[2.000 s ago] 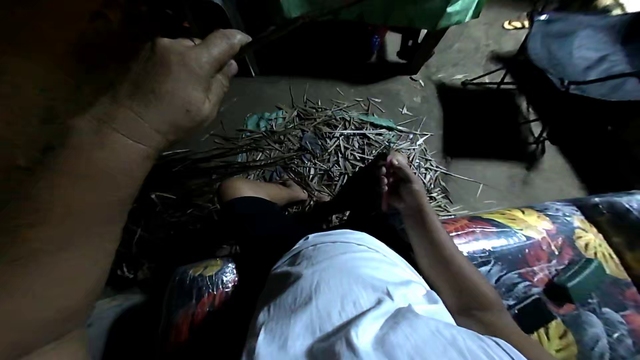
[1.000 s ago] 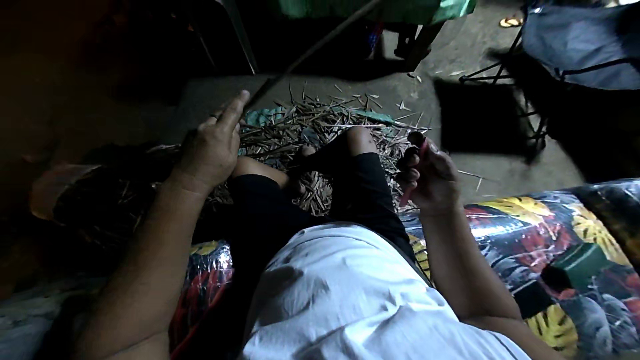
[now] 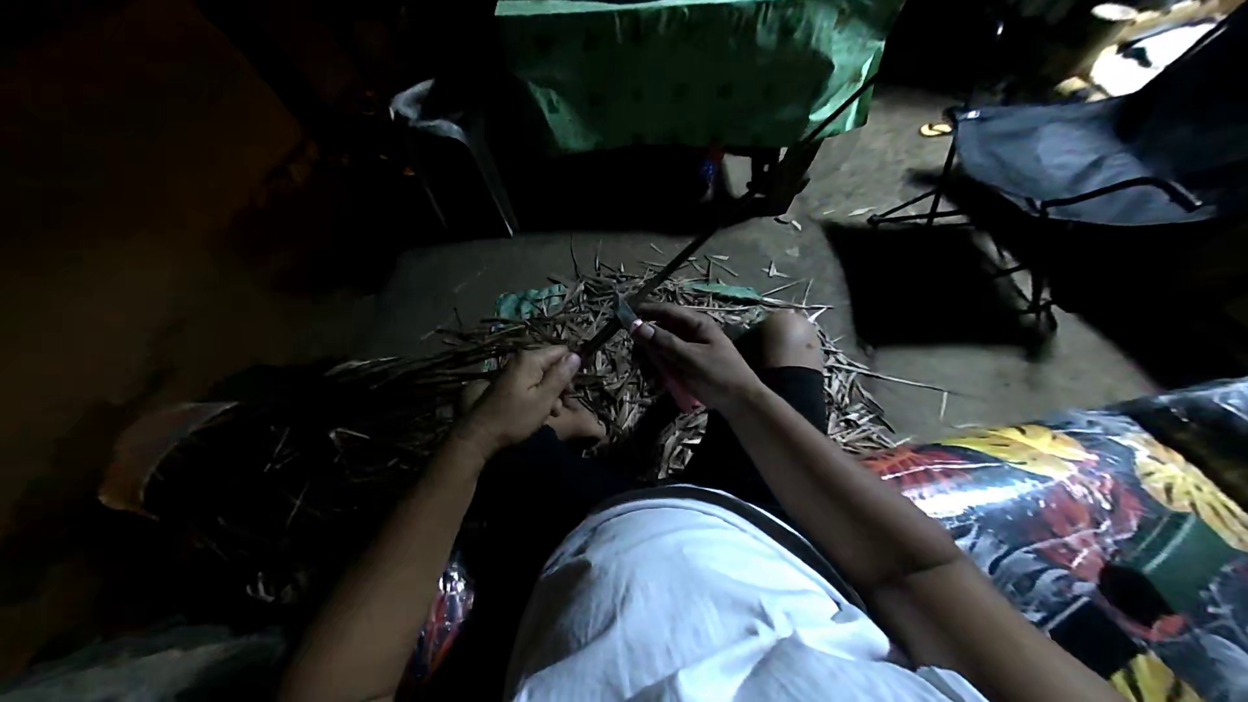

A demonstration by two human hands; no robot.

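Observation:
A long, thin dark stick (image 3: pixel 694 244) runs from my left hand (image 3: pixel 531 390) up and to the right, across the front of the green-covered table. My left hand is closed round its near end. My right hand (image 3: pixel 697 356) grips a knife with a pink-red handle (image 3: pixel 675 383), and its short blade (image 3: pixel 626 310) lies against the stick or just beside it. Below both hands a heap of thin dry plant strips (image 3: pixel 624 283) covers the floor between and around my legs.
Ahead stands a table with a green cover (image 3: pixel 682 88). A grey folding chair (image 3: pixel 1053 156) is at the right, a plastic chair (image 3: pixel 468 146) at the left. Plastic-wrapped cushioning with a leaf print (image 3: pixel 1033 487) lies beside me. More long strips (image 3: pixel 390 369) lie in shadow at left.
My hands have come together over the heap; a second ago they were apart, the right one out to the right with the knife. The stick now slants between them, with the blade at it.

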